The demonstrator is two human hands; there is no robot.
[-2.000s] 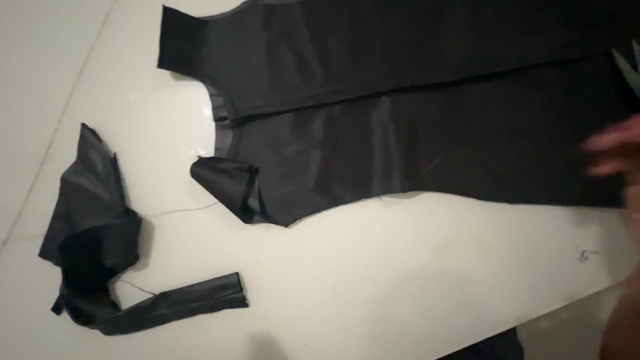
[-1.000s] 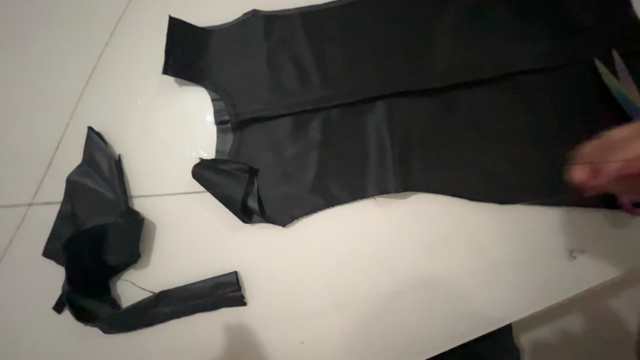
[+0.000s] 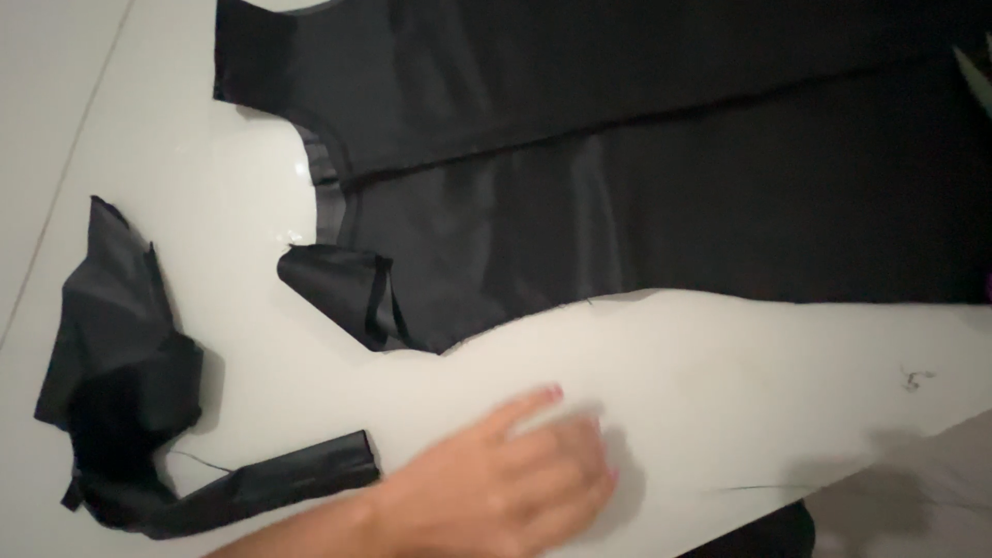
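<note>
My left hand (image 3: 527, 473) reaches in from the bottom edge, above the white surface, with its fingers partly bent and the outer finger spread apart. Nothing shows in its grasp. Above it lies a black fabric garment piece (image 3: 496, 209) with a curved neckline, a long seam and one shoulder part (image 3: 333, 279) folded over. To the left of my hand is a crumpled black fabric piece (image 3: 128, 364), whose narrow strip (image 3: 302, 469) ends beside my wrist. Scissor blades (image 3: 973, 81) show on the garment at the right edge. My right hand is outside the view.
The white tiled surface (image 3: 697, 372) has a joint line at the left. A small tangle of thread (image 3: 916, 378) lies at the right. Dark fabric (image 3: 763, 531) shows past the slanting edge at the bottom, near a loose thread (image 3: 775, 487).
My left hand has come into view at the bottom. The blurred hand at the right edge in both earlier frames is out of view. The two black fabric pieces lie as before.
</note>
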